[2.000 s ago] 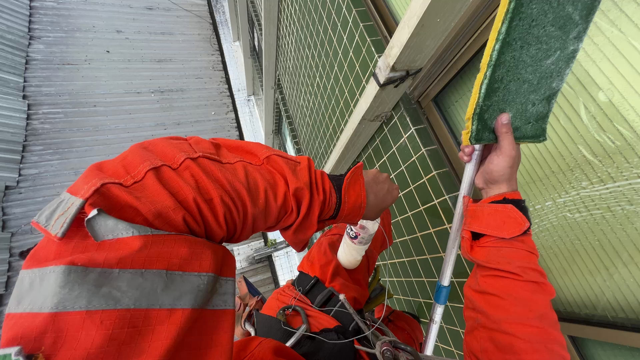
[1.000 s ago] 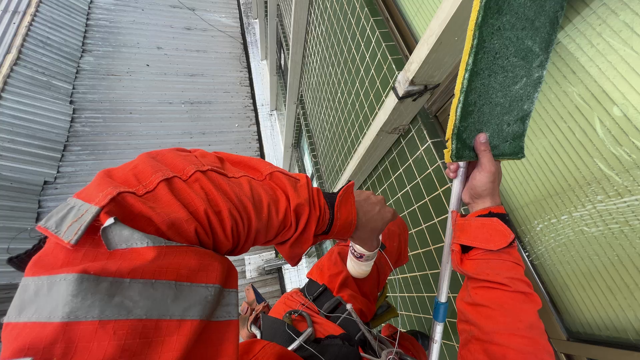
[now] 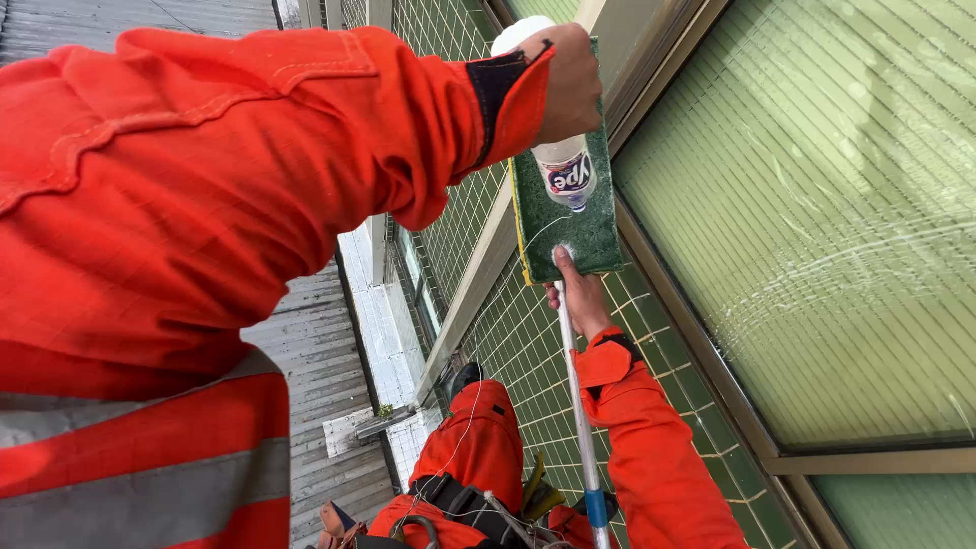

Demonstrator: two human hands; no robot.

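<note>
My left hand (image 3: 568,84) grips a clear plastic Ypê dish-soap bottle (image 3: 568,171), tilted with its cap down over a green scrub pad (image 3: 579,236). The pad has a yellow edge and sits at the top of a metal pole (image 3: 576,396) with a blue band. My right hand (image 3: 583,297) is closed around the pole just below the pad, its thumb pressed on the pad's lower end beside a patch of white foam. A thin cord runs from near the bottle cap down to my harness (image 3: 473,507). My left fingers are partly hidden.
At right are a ribbed, greenish window (image 3: 808,229) with soapy streaks and its brown metal frame (image 3: 686,328). Green tiled wall (image 3: 534,366) and a light-coloured beam (image 3: 488,252) run beside me. A corrugated roof (image 3: 320,366) lies below at left.
My left hand has moved with the bottle from low near my thigh up over the pad. The bottle's cap now points down at the pad. My right hand still holds the pole.
</note>
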